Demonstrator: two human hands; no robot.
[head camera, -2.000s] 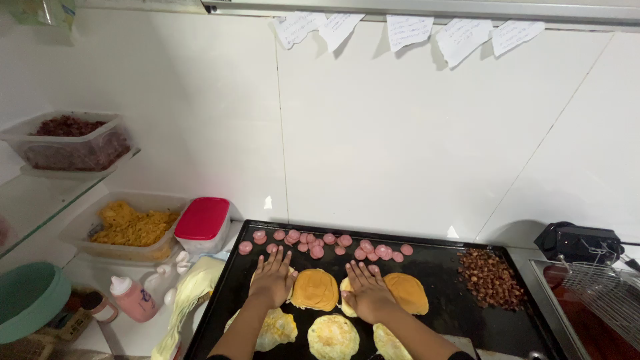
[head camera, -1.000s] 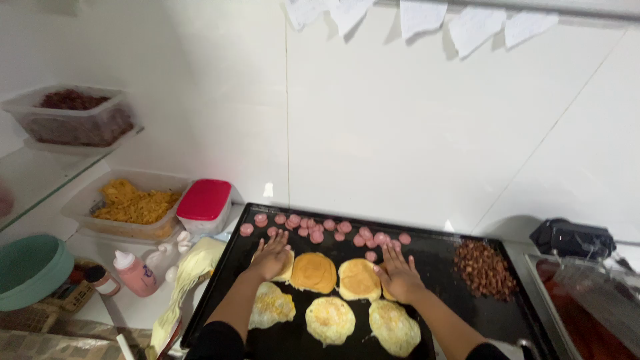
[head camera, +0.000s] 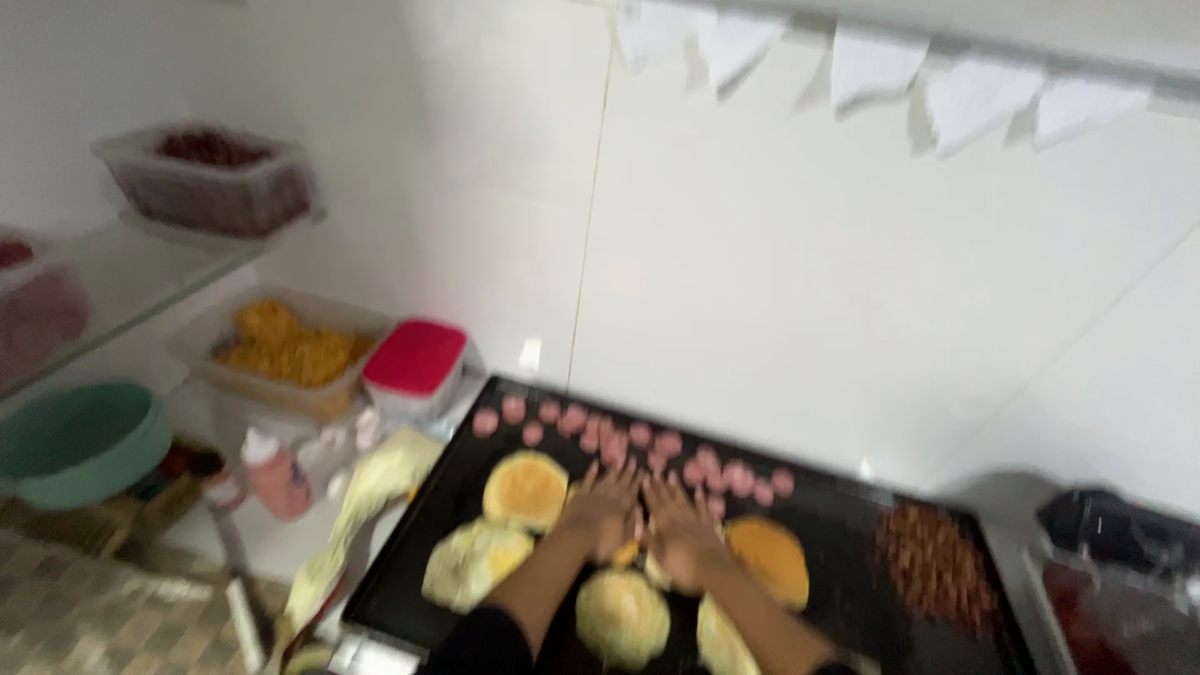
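On a black griddle (head camera: 844, 562), my left hand (head camera: 605, 511) and my right hand (head camera: 680, 534) lie side by side, palms down and fingers spread, over bun halves they mostly cover. One toasted bun half (head camera: 526, 489) is left of my left hand, another (head camera: 769, 561) right of my right hand. Nearer me are a fried egg (head camera: 476, 564), a round pale-yellow egg (head camera: 622, 616) and a third one (head camera: 722, 642) partly behind my right forearm. Pink sausage slices (head camera: 640, 434) lie along the back of the griddle, chopped browned meat (head camera: 937, 567) at its right.
At left stand a tub of shredded yellow food (head camera: 291, 352), a red-lidded container (head camera: 417, 358), a pink squeeze bottle (head camera: 276, 475), a teal bowl (head camera: 80, 445) and a crumpled cloth (head camera: 375, 492). A tub of meat (head camera: 211, 183) is on a glass shelf. A metal-rimmed tray (head camera: 1078, 609) adjoins at right.
My hands have come together from apart, over the middle bun halves. The outer bun halves, covered by my hands a second ago, now show. The view has shifted and blurred.
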